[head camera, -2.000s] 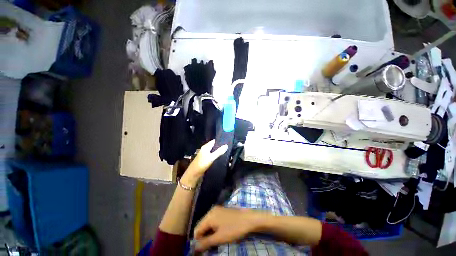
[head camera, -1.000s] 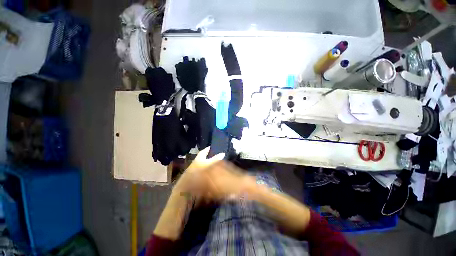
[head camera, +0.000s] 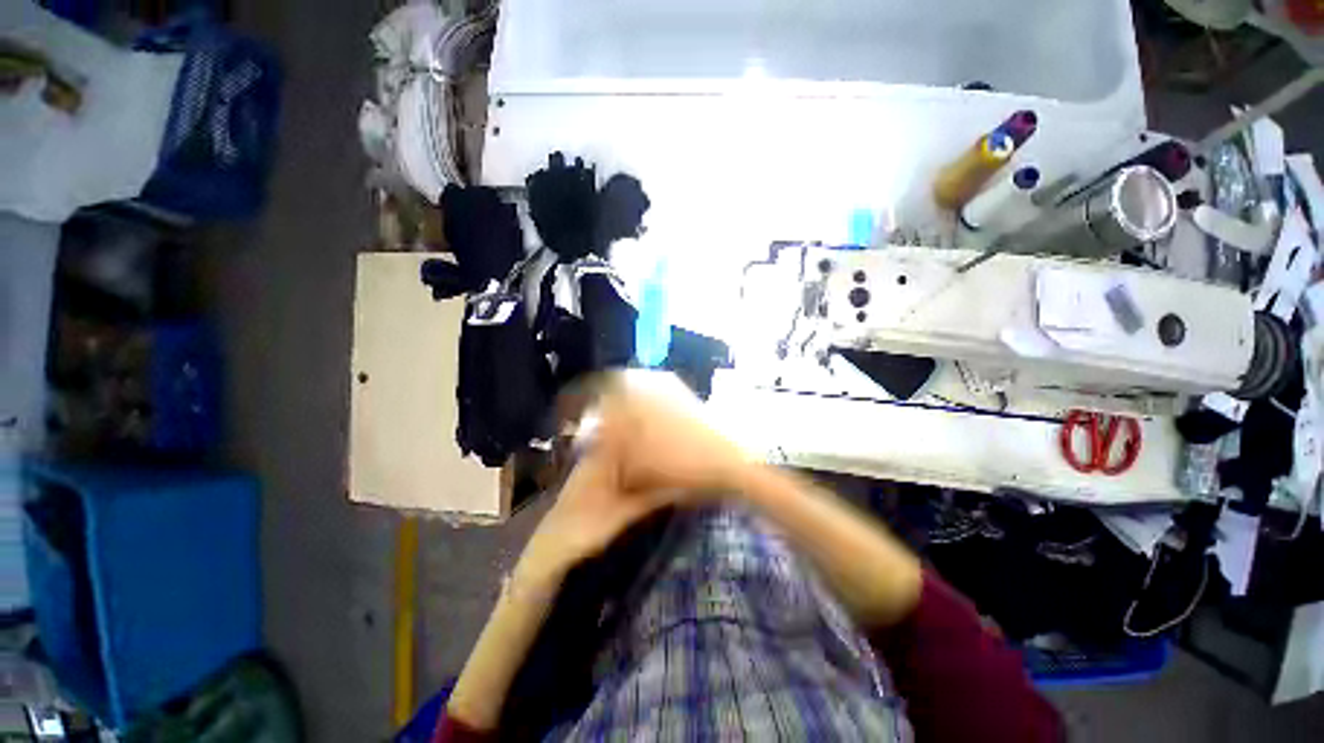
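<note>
My left hand (head camera: 593, 505) and my right hand (head camera: 661, 436) meet over the table's front edge, above the plaid-covered lap. Both are blurred, and what they hold is hidden. A small white bit (head camera: 587, 430) shows at the fingers. Black tied bundles (head camera: 501, 380) with white bands lie at the table's left edge, partly over the pale board, with dark finger-like ends at their tops. A black piece (head camera: 697, 357) lies just beyond my hands, beside a light-blue elongated patch (head camera: 652, 317), possibly glare.
The sewing machine (head camera: 1002, 322) stands at right, with red-handled scissors (head camera: 1099, 441) before it. Thread cones (head camera: 976, 169) and a metal tin (head camera: 1141, 206) are behind. A white tray (head camera: 813, 44) is at the back, a pale board (head camera: 414, 392) at left, blue crates (head camera: 174, 581) below.
The long black strip that stood out on the white tabletop is gone from there. My right hand has moved up from the lap to my left hand. A dark rounded end now shows by the bundles.
</note>
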